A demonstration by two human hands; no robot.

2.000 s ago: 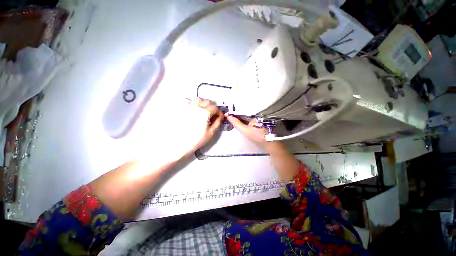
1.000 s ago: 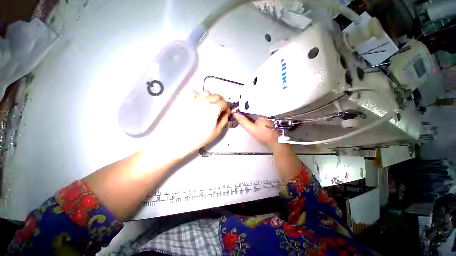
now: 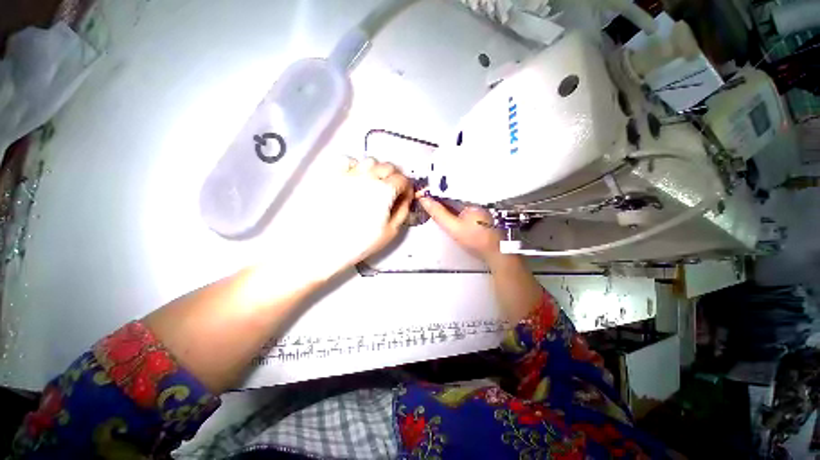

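Observation:
The cream-white machine head (image 3: 548,126) with blue lettering stands right of centre. Both hands meet at its needle area. My left hand (image 3: 382,202) is bent with curled fingers at the presser foot (image 3: 421,186), partly washed out by lamp glare. My right hand (image 3: 463,225) reaches in from the right, its fingertips touching the same spot. The fingers hide most of the needle and foot, and whether they hold thread or anything else cannot be told. A dark round part of the needle plate (image 3: 417,216) shows just below the fingertips.
The white LED lamp (image 3: 274,148) hangs over the table left of the machine. White fabric (image 3: 45,76) lies at the far left. A ruled tape (image 3: 387,342) runs along the front edge. Checked cloth (image 3: 337,422) covers the lap. A control box (image 3: 755,117) sits behind the machine.
The view has shifted, so the lamp and machine sit further right than two seconds ago. Both hands remain together at the needle area, with only slight finger movement.

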